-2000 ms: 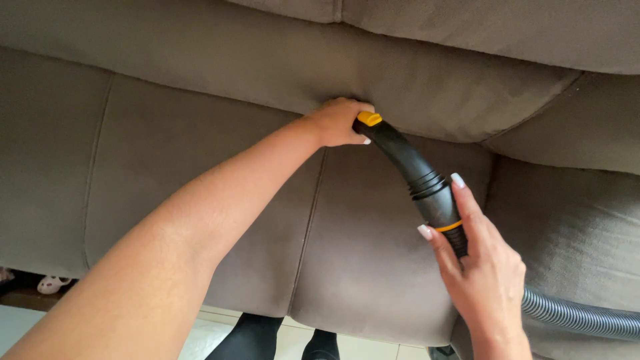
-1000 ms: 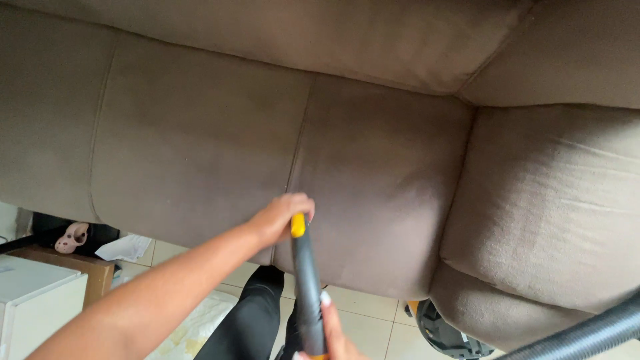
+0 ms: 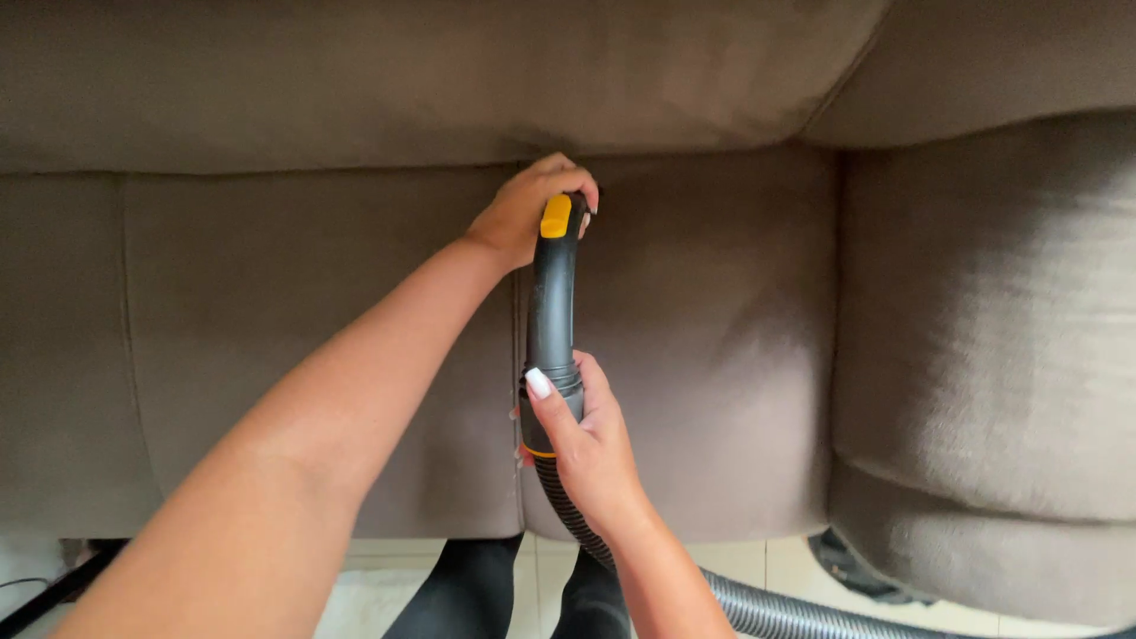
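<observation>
A black vacuum cleaner handle [image 3: 552, 302] with a yellow slider runs upright through the middle of the view, over the seam between two seat cushions. My left hand [image 3: 540, 209] grips its far end, close to the crease below the sofa backrest; the tip is hidden by the fingers. Lower down, my right hand [image 3: 586, 435] is wrapped around the grey collar where the ribbed hose [image 3: 781, 612] joins. From there the hose bends down and off to the lower right. Beneath both hands lies the brown fabric sofa seat [image 3: 692, 355].
The sofa's backrest [image 3: 399, 80] spans the top, and a thick padded armrest [image 3: 994, 337] stands at the right. Pale floor tiles [image 3: 737, 555] show along the bottom, with my legs in dark clothing. A dark rounded object [image 3: 861, 568] is partly under the armrest.
Both hands and the vacuum handle have moved from the front edge of the seat, where they were one second ago, back to the crease by the backrest.
</observation>
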